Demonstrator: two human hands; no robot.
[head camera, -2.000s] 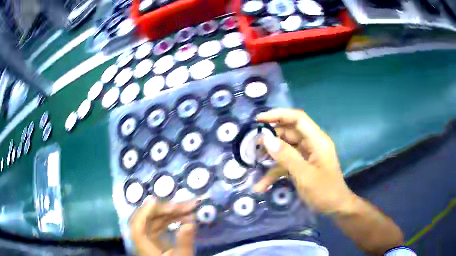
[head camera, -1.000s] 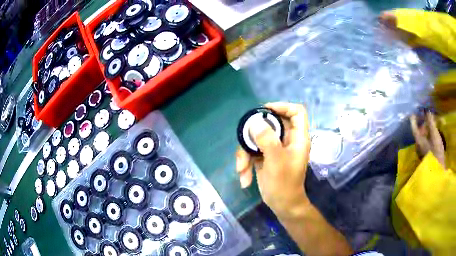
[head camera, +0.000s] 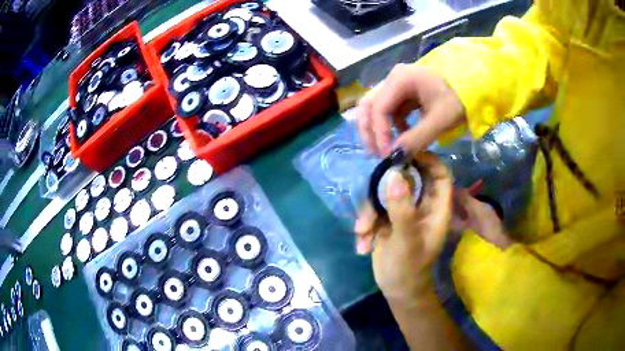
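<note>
My right hand (head camera: 414, 233) holds a round black-rimmed disc (head camera: 399, 186) upright, thumb on its pale face. A coworker's hand (head camera: 411, 106) touches or nearly touches the top of the disc. The blister tray (head camera: 274, 219) lies at the lower left on the green bench, with rows of black-ringed discs seated in its pockets. Its lower part is cut off by the picture's edge. My left hand is not in view.
Two red bins (head camera: 267, 123) (head camera: 109, 147) heaped with discs stand behind the tray. Loose discs (head camera: 122, 200) lie in rows beside it. A coworker in yellow sleeves (head camera: 493, 75) is close at the right, over a second blister tray (head camera: 329, 168). A clear box (head camera: 65, 179) is at the left.
The view has swung right, away from the tray. My right hand has carried the disc over to the coworker, whose hand has come onto or near it. My left hand has left the picture.
</note>
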